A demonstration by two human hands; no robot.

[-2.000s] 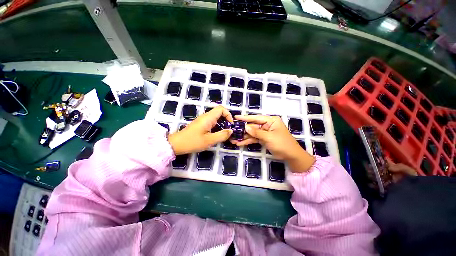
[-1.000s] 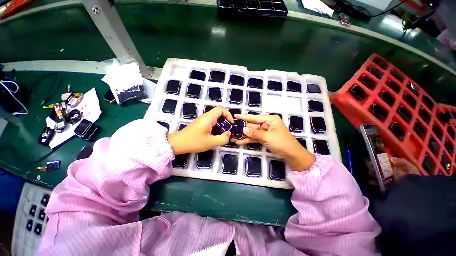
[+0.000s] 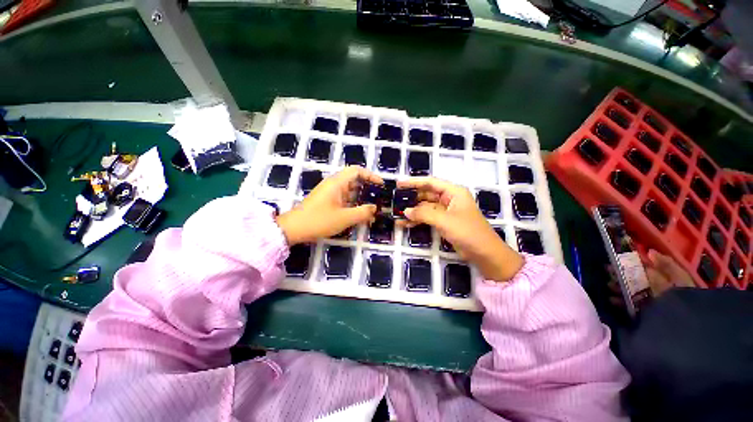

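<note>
My bare left hand [image 3: 332,208] grips a small black square watch unit [image 3: 371,194] between thumb and fingers. My bare right hand [image 3: 448,216] grips another black watch unit [image 3: 404,199]. The two units are side by side over the middle of the white component tray [image 3: 330,286]. The tray has rows of square pockets, most with a black unit lying in them. The hands hide several middle pockets. Which faces of the held units show is hard to tell.
A red component tray [image 3: 570,167] with black units lies at right. A neighbour's hand [image 3: 665,276] holds a smartphone [image 3: 621,260]. Loose parts on white paper [image 3: 151,175], a plastic bag [image 3: 203,132] and a metal post [image 3: 186,53] are at left. A black tray [image 3: 415,11] is across the bench.
The two held units, close together and tilted before, are now slightly apart and level with each other. My right hand has shifted slightly. The neighbour's phone has turned its screen more towards view.
</note>
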